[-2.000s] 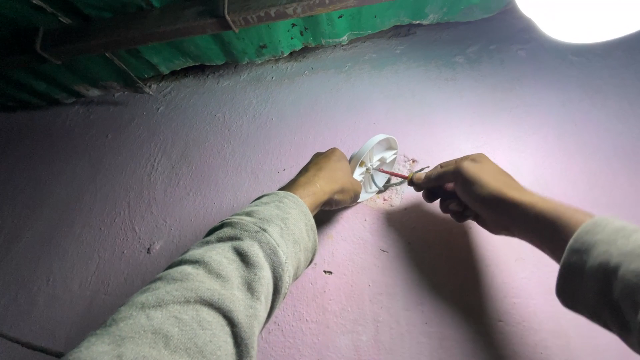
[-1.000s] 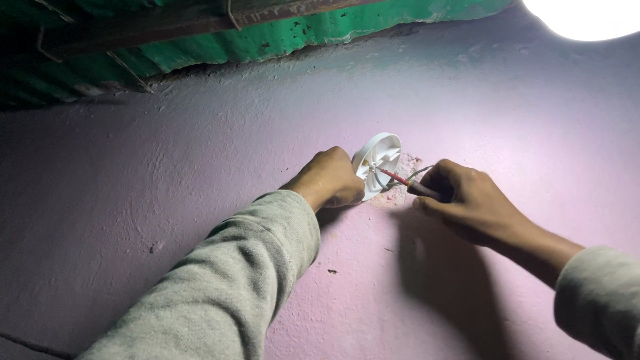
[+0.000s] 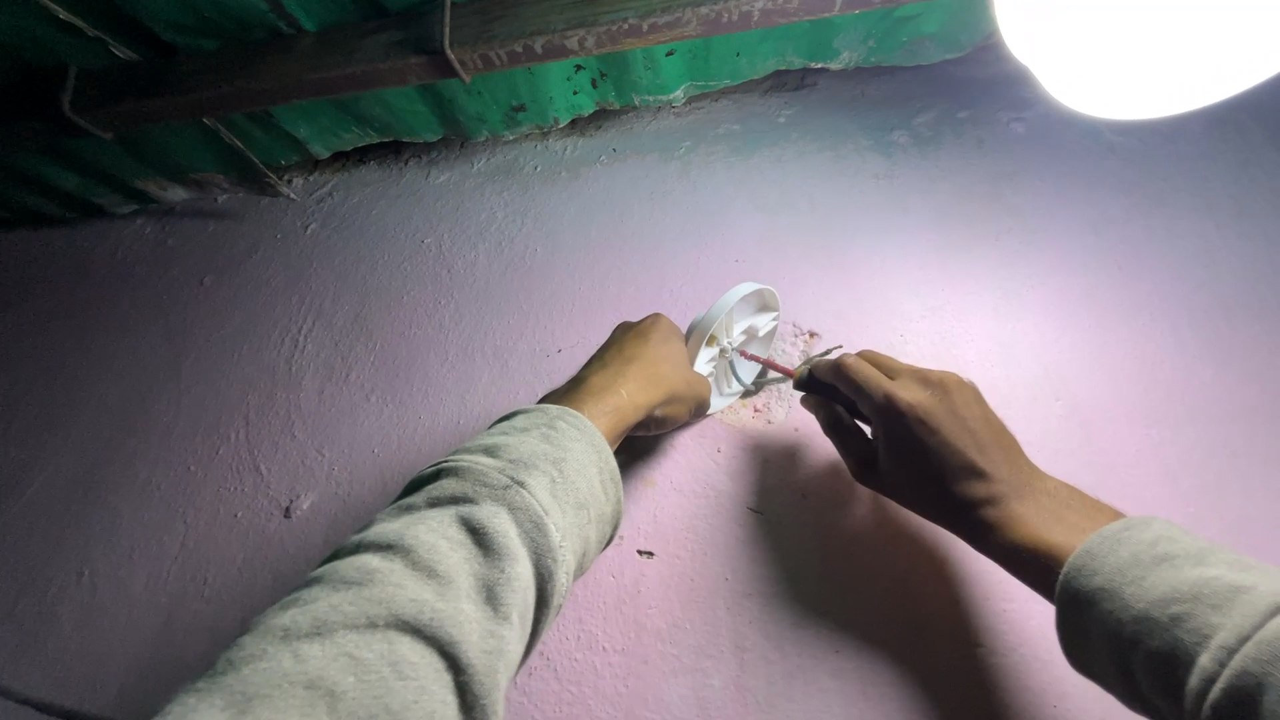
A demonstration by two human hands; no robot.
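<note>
My left hand [image 3: 655,378] grips the left edge of a round white plastic fitting [image 3: 752,300], tilted so that its ribbed inner side faces right. In my right hand [image 3: 915,430] is a screwdriver [image 3: 768,364] with a red shaft and a dark handle. Its tip reaches the middle of the fitting; whether it sits on a screw is too small to tell. A grey wire [image 3: 768,381] runs between the fitting and the area by my right fingertips, in front of a chipped patch of wall [image 3: 758,408].
Pink painted wall [image 3: 400,330] spans the view. Above it are green corrugated sheeting [image 3: 620,85] and a brownish beam [image 3: 350,60] with bent metal hooks. A bright lamp [image 3: 1140,50] glows at top right. A dark cable [image 3: 45,703] crosses the lower left corner.
My right hand's grip on the screwdriver has shifted, and its handle shows differently from two seconds ago. My left hand stays on the white fitting.
</note>
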